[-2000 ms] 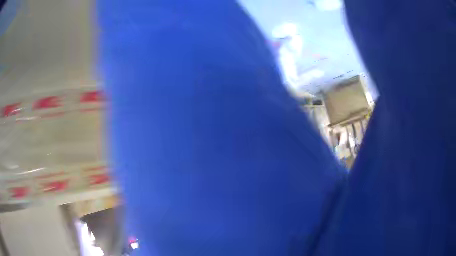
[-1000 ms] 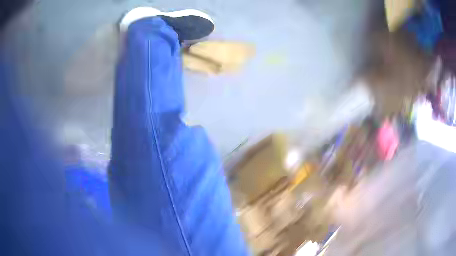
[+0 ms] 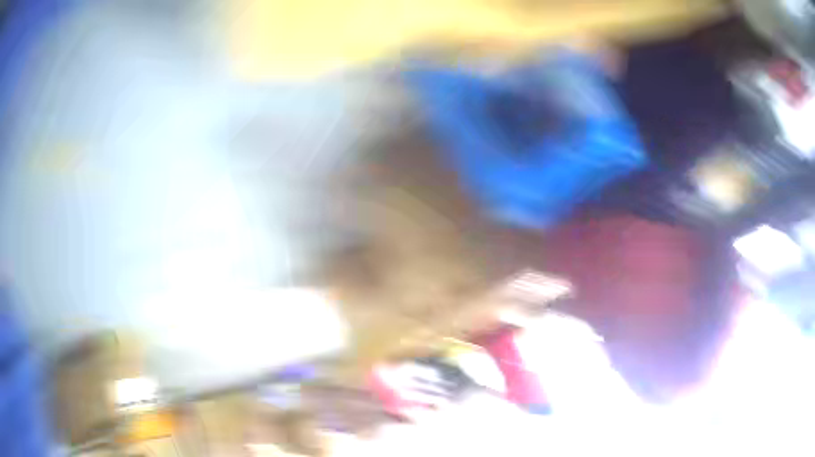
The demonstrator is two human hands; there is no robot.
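The view is strongly blurred and tilted. Neither of my hands can be made out. Nearest in front is a blue plastic thing (image 3: 572,170) with a dark opening, perhaps a stool or crate, at the upper right of centre. A blurred brown area (image 3: 411,232), perhaps cardboard, lies beside it. A yellow-tan strip (image 3: 357,31) runs along the top edge. Whether anything is held cannot be seen.
A dark and maroon shape (image 3: 639,277), perhaps clothing, is right of the blue thing. Pale grey floor (image 3: 116,205) is on the left. A brown box-like thing (image 3: 94,384) is at the lower left. Red and white items show at the bottom, beside bright glare.
The view has swung. The blue trouser leg and shoe are gone, leaving blue at the left edge. The blue plastic thing and maroon shape now appear larger and nearer the middle.
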